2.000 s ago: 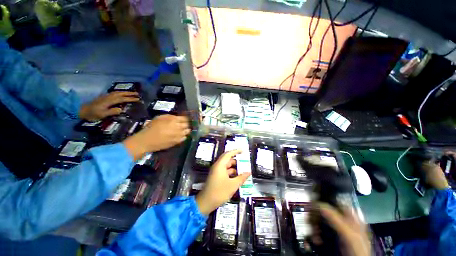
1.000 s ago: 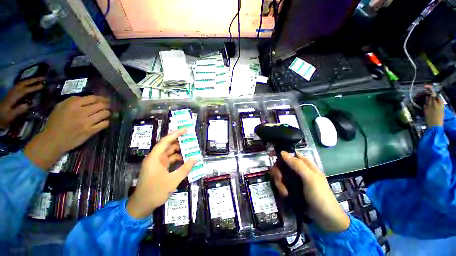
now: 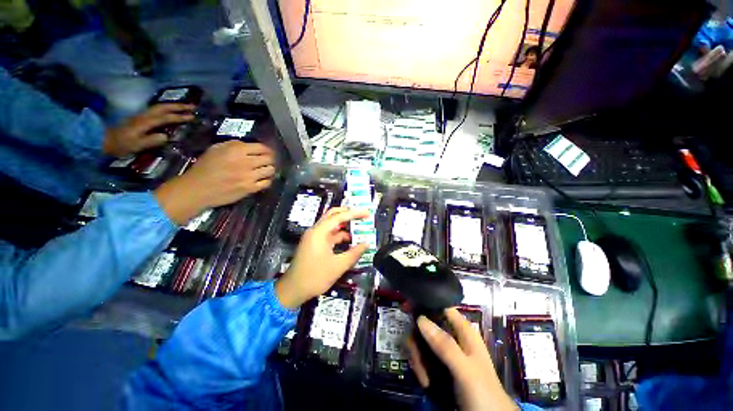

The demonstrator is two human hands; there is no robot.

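Observation:
My left hand (image 3: pixel 325 253) holds a white-and-green label strip (image 3: pixel 361 210) upright between thumb and fingers, over the upper row of the clear blister tray (image 3: pixel 492 193). My right hand (image 3: pixel 458 353) grips a black barcode scanner (image 3: pixel 418 274) with a white sticker on its head, over the middle of the tray, just right of my left hand. Black drive units with white labels sit in the pockets, such as one at the upper right (image 3: pixel 531 246) and one at the lower right (image 3: pixel 538 361). The scanner and my right hand hide part of the lower row.
Another person's two hands (image 3: pixel 221 178) are over units on the left. A metal post (image 3: pixel 277 88) stands behind the tray's left corner. Behind lie label sheets (image 3: pixel 412 143), a label stack (image 3: pixel 363 128) and a keyboard (image 3: pixel 627 164). White (image 3: pixel 593 268) and black (image 3: pixel 623 263) mice lie on the green mat.
The camera view has shifted. The scanner has moved left across the tray, closer to my left hand, and its head now shows the white sticker. My left hand still holds the strip.

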